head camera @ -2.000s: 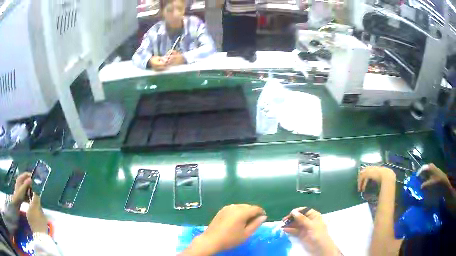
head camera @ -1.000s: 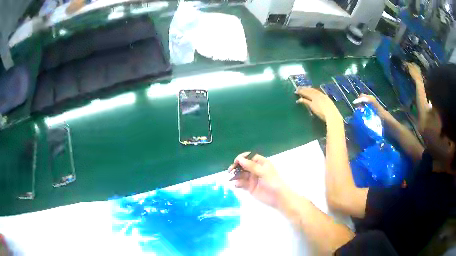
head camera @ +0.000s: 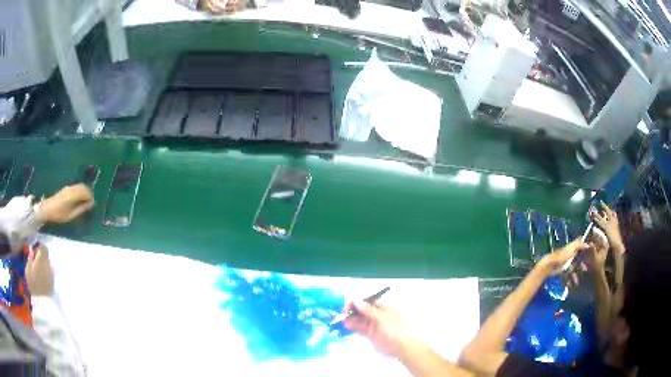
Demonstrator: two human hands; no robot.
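Observation:
My right hand point(head camera: 369, 321) holds the dark pen-like tweezers point(head camera: 380, 296) at the right edge of the blue film heap point(head camera: 276, 313), the pale tip pointing down-left over the film. My left hand is not in view. The heap of shiny blue scraps lies on the white surface point(head camera: 147, 309). Beyond it, a phone frame point(head camera: 283, 202) lies tilted on the green belt, gold and orange bits at its near end, apart from my hand. Another frame point(head camera: 123, 194) lies further left.
A black parts tray point(head camera: 243, 103) and a crumpled white bag point(head camera: 393, 110) lie beyond the belt. A neighbour's hands point(head camera: 66, 204) are at left. At right, neighbours' hands point(head camera: 563, 258) are near several frames point(head camera: 520, 237) and a deeper blue film bundle point(head camera: 548, 324).
The view has swung back left and the frames on the belt appear shifted. My right hand, still with the tweezers, is now lower, at the heap's right edge. My left hand, seen earliest, is out of view.

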